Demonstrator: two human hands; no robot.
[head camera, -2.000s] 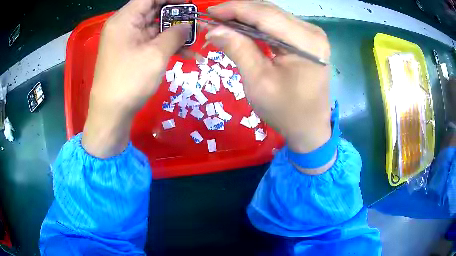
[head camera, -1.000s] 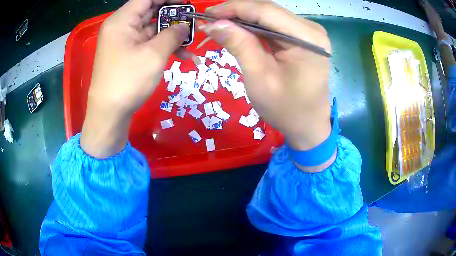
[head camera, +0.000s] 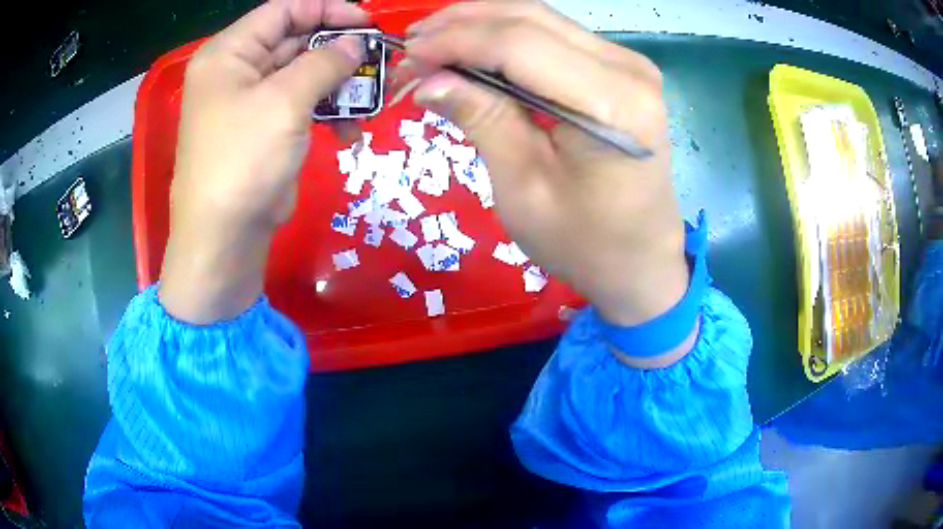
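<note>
My left hand holds a small black device housing with a pale rim above the top of the red tray. Its thumb lies over the upper part of the housing, and a silver-white patch shows inside the lower part. My right hand holds thin grey tweezers, whose tip reaches the housing's upper right corner. What the tip touches is too small to tell. Many white adhesive pads, some with blue print, lie loose in the red tray under my hands.
A yellow tray with orange and white strips stands at the right, beside another person's blue sleeve. Another housing lies on the green bench at the left. A further one lies beyond the white line.
The housing has moved slightly down and left and looks turned, with the silver-white patch now showing low in it. The tweezers have shifted with it. The other person's arm at the right has drawn back.
</note>
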